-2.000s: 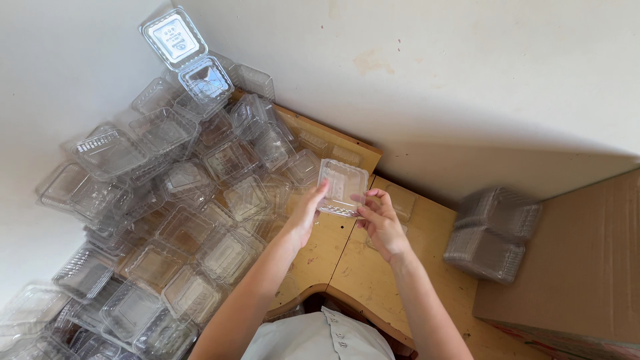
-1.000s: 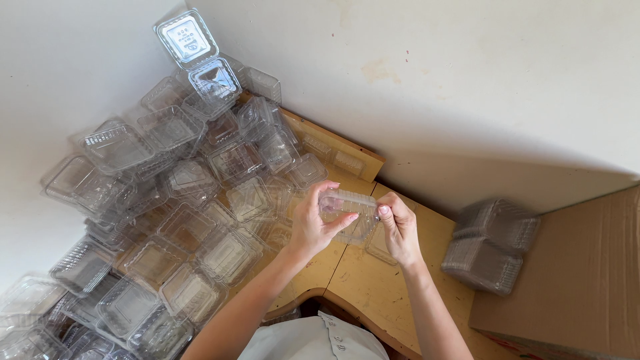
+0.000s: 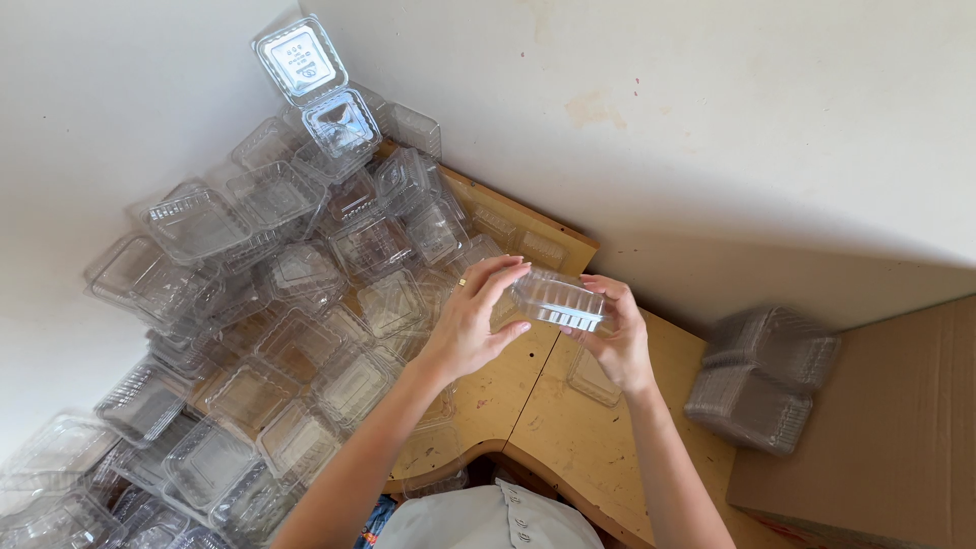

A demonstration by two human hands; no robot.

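A clear plastic clamshell container is held above the wooden table between both hands, its ribbed side toward me. My right hand grips its right end, thumb below and fingers on top. My left hand, with a ring on one finger, has its fingertips at the container's upper left corner and its thumb apart from it; whether it grips is not clear. Beneath and beside my right hand another clear plastic piece lies on the table.
A big heap of clear clamshell containers covers the left side, with an opened one standing on top against the wall. Nested stacks of containers lean at the right beside a cardboard box. Walls rise behind the table.
The container was held with its flat face toward me two seconds ago; it is now turned ribbed side toward me. My left thumb has moved off it since one second ago.
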